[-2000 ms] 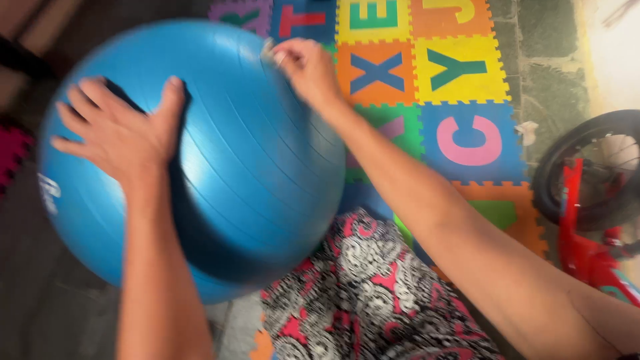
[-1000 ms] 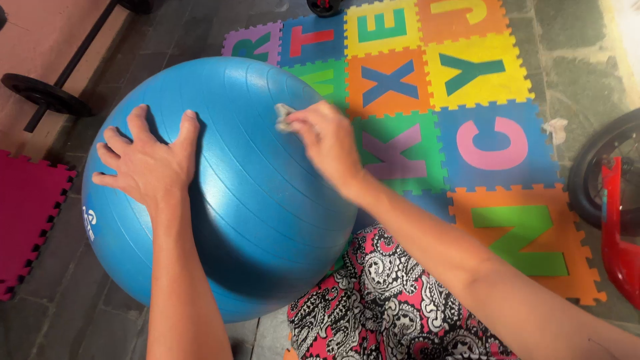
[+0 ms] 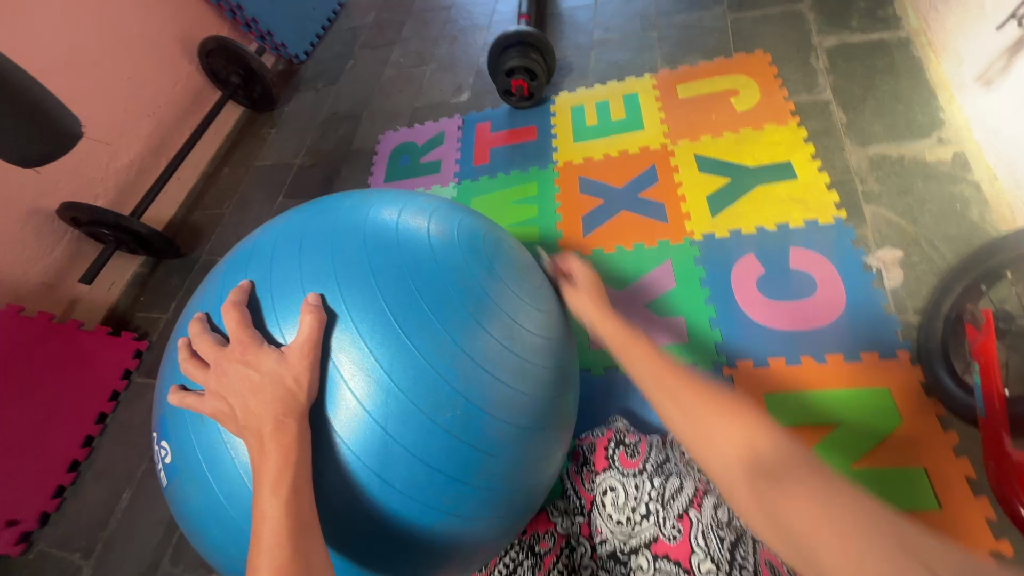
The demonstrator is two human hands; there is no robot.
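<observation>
A large blue exercise ball with ridged lines and white writing stands in front of me. My left hand lies spread on its upper left side, fingers apart, holding nothing. At the ball's right edge is my right hand, blurred, its fingers closed on a small pale cloth that is mostly hidden. Patterned fabric in black, white and pink covers my lap beside the ball.
Foam letter mats cover the stone floor beyond and right of the ball. A barbell lies by the left wall, and another weighted bar lies ahead. A magenta mat is at left; a wheel and red frame are at right.
My right hand has moved from the ball's upper right surface down to its right edge. My left hand stays spread on the ball. The view takes in more floor ahead.
</observation>
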